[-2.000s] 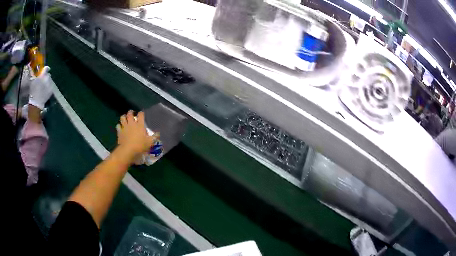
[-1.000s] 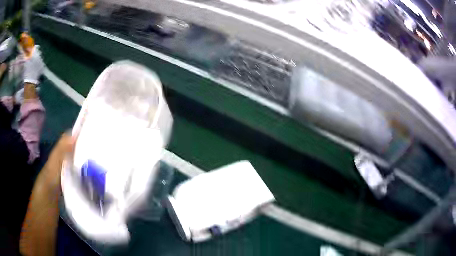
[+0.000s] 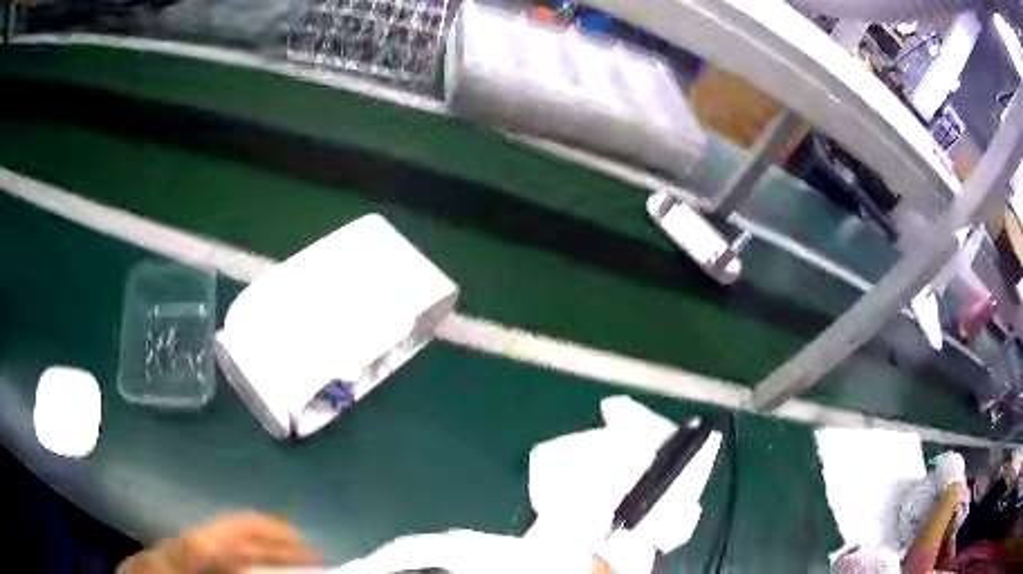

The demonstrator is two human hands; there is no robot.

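Observation:
My left hand [image 3: 230, 546], bare, blurred and cut off by the bottom edge, is beside a white part [image 3: 460, 552] that is also cut off; its grip is hidden. A small skin-coloured patch at that part's right end may be my right hand [image 3: 602, 565]; its grip is unclear. A white vented housing [image 3: 337, 303] lies on the bench, a blue part showing in its open end. A black electric screwdriver [image 3: 662, 473] lies across crumpled white cloth [image 3: 572, 477]. Left of the housing are a clear screw tray [image 3: 168, 336] with small screws and a small white cover plate [image 3: 67, 412].
The green conveyor belt [image 3: 538, 241] runs beyond the bench and carries a white two-pronged piece [image 3: 693, 235]. Past it stand a pocketed component tray [image 3: 370, 39] and a grey slanted frame post [image 3: 886, 308]. Another person's gloved hand [image 3: 929, 493] is at the right, beside a white sheet [image 3: 869, 477].
The view has swung right and down. The white fan unit with the blue patch, in my left hand before, has left the middle of the view. Screwdriver, cloth and cover plate now show.

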